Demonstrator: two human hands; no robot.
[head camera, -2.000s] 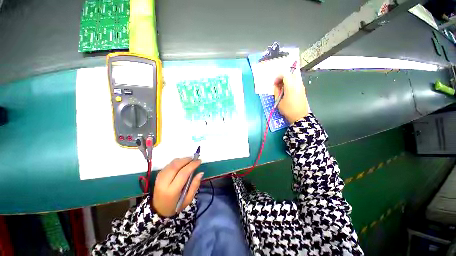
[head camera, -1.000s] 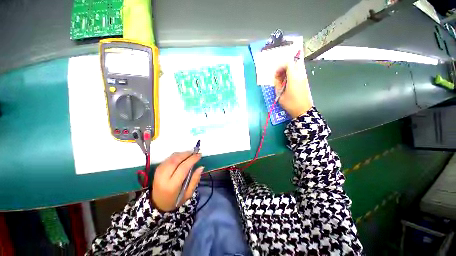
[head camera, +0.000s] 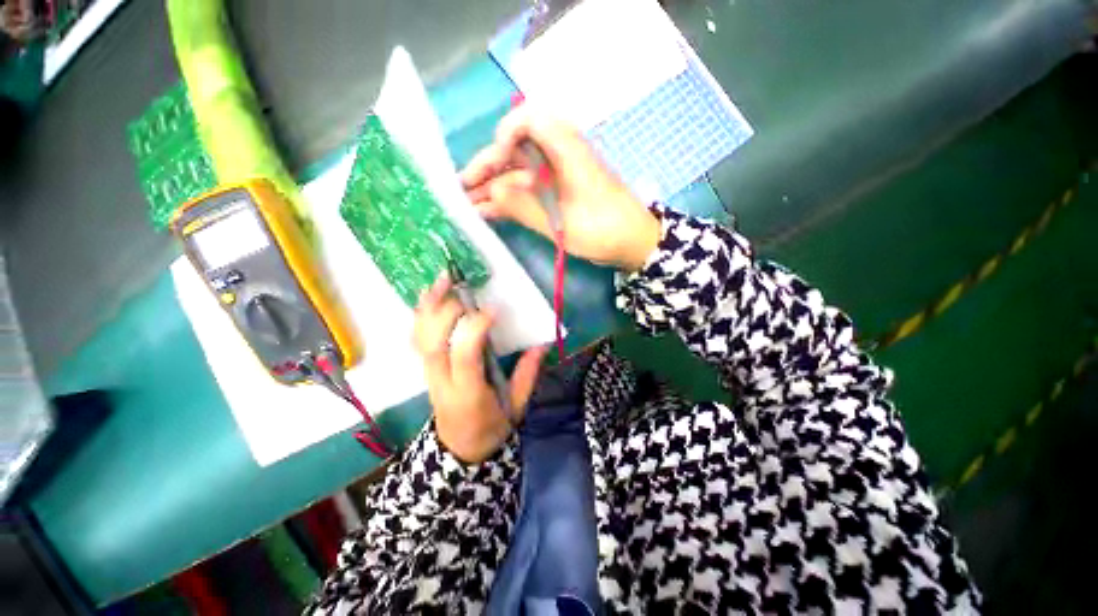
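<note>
The multimeter (head camera: 271, 286) lies on the left part of the white paper sheet (head camera: 247, 403). A green circuit board (head camera: 397, 217) lies at the paper's right part. The paper's right side looks lifted or bent, and the board appears tilted with it. My left hand (head camera: 467, 379) holds a dark pen-like test probe (head camera: 491, 371) at the board's lower corner; whether the tip touches is unclear. My right hand (head camera: 566, 187) holds the red-wired probe (head camera: 545, 181), its fingers at the paper's right edge. The probe's tip points up, away from the board.
A clipboard with blue grid (head camera: 674, 132) and white paper (head camera: 602, 54) lies at upper right. Green boards (head camera: 175, 157) and a yellow-green strip (head camera: 229, 102) are behind the meter. A translucent grey sheet (head camera: 18, 385) is at far left. The bench edge (head camera: 217, 544) runs diagonally in front.
The view has turned and shifted. My right hand has moved from the clipboard to the paper's right edge. My left hand has moved up to the board. The paper's right side now looks raised.
</note>
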